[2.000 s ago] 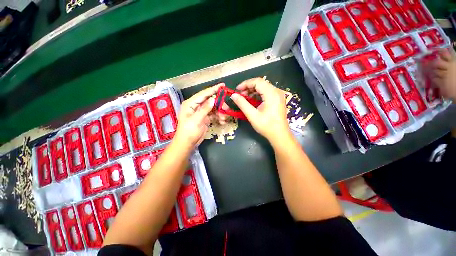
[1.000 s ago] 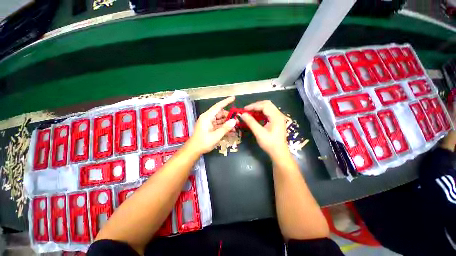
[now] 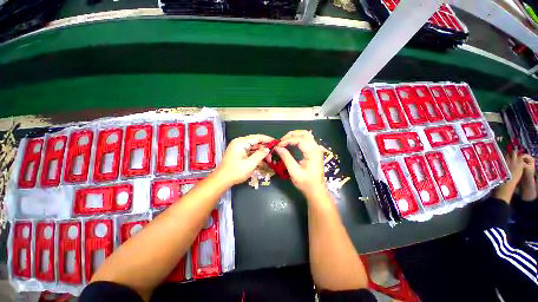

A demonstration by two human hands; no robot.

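Observation:
A red plastic housing (image 3: 279,167) is held up between my two hands, above the dark bench. My left hand (image 3: 243,158) grips its left end with the fingertips. My right hand (image 3: 302,159) pinches its upper right side. The fingers hide much of the housing, and whether a small piece is between the fingertips cannot be told. Small cream strips (image 3: 258,178) lie below my hands. More cream strips mixed with dark pieces (image 3: 333,171) lie just right of my right hand.
A tray of red housings (image 3: 23,206) lies at the left, partly under my left forearm. Stacked trays of red housings (image 3: 367,138) stand at the right. Behind are a green belt (image 3: 177,65) and a pale post (image 3: 377,56). Another person's hands (image 3: 519,171) are at the far right.
The view has shifted, so the right trays sit lower. My hands have come closer together around the housing. The other person's hand has left the right tray.

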